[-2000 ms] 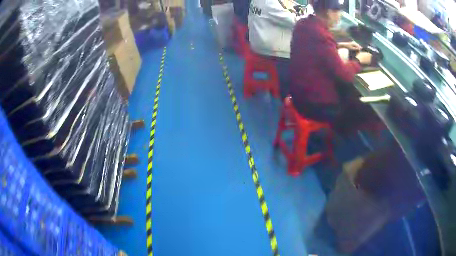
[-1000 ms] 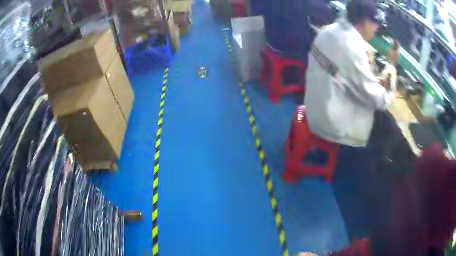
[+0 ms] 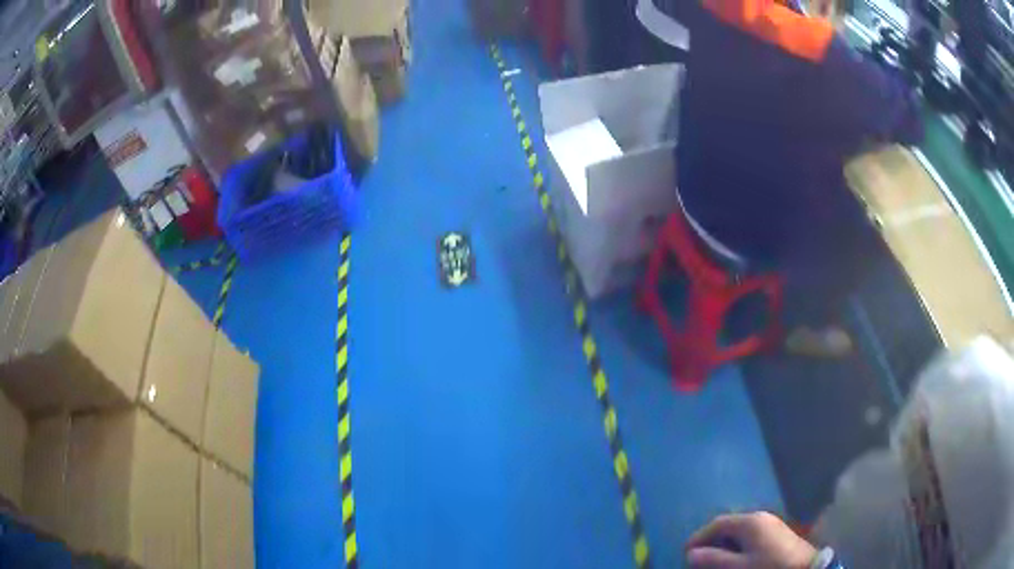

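My right hand (image 3: pixel 754 541) shows at the bottom edge, right of centre, partly cut off, with a band at the wrist. Its fingers are curled and blurred; I cannot tell whether anything is in them. My left hand is out of the picture. Nearest in front is a blue floor aisle (image 3: pixel 445 422) between two yellow-black tape lines. A dark marker with pale arrows (image 3: pixel 456 259) lies on the floor.
Stacked cardboard boxes (image 3: pixel 172 378) stand at left, with a blue crate (image 3: pixel 291 200) beyond. At right are an open white box (image 3: pixel 623 217), a red stool (image 3: pixel 712 306), a person in dark clothes (image 3: pixel 767 133) and a pale-clothed person (image 3: pixel 945 456) near the bench.
The view has moved forward along the aisle. The boxes, blue crate, white box and floor marker are nearer. My right hand now shows more fully at the bottom edge.
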